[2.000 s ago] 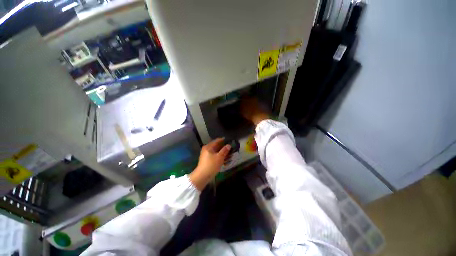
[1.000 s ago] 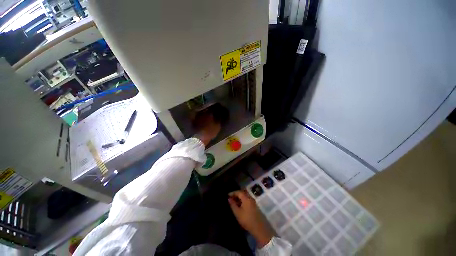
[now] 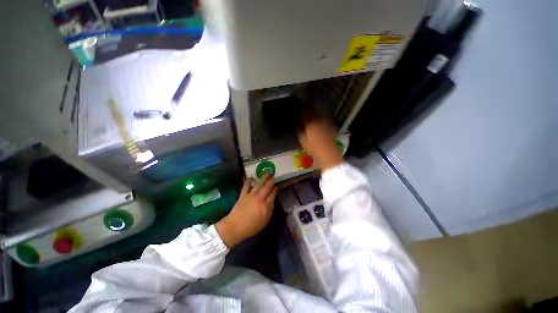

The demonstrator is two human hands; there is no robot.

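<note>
My left hand has its fingertips at the left green button of the right machine. Its fingers are slightly spread and no part shows in it. My right hand is blurred at the right side of the machine opening, above the red emergency stop. Its fingertips are dark and unclear, so I cannot tell if it holds something. The black fixture sits inside the opening, left of my right hand. Black parts lie in the white right tray, partly hidden by my right sleeve.
The left machine's front panel is at the lower left. Between the machines, a control box with a blue screen carries a record sheet and a pen. Blue-white cupboard doors stand at the right.
My left hand has come out of the opening to the left green button. My right hand has moved from beside the tray up to the opening. The view has shifted.
</note>
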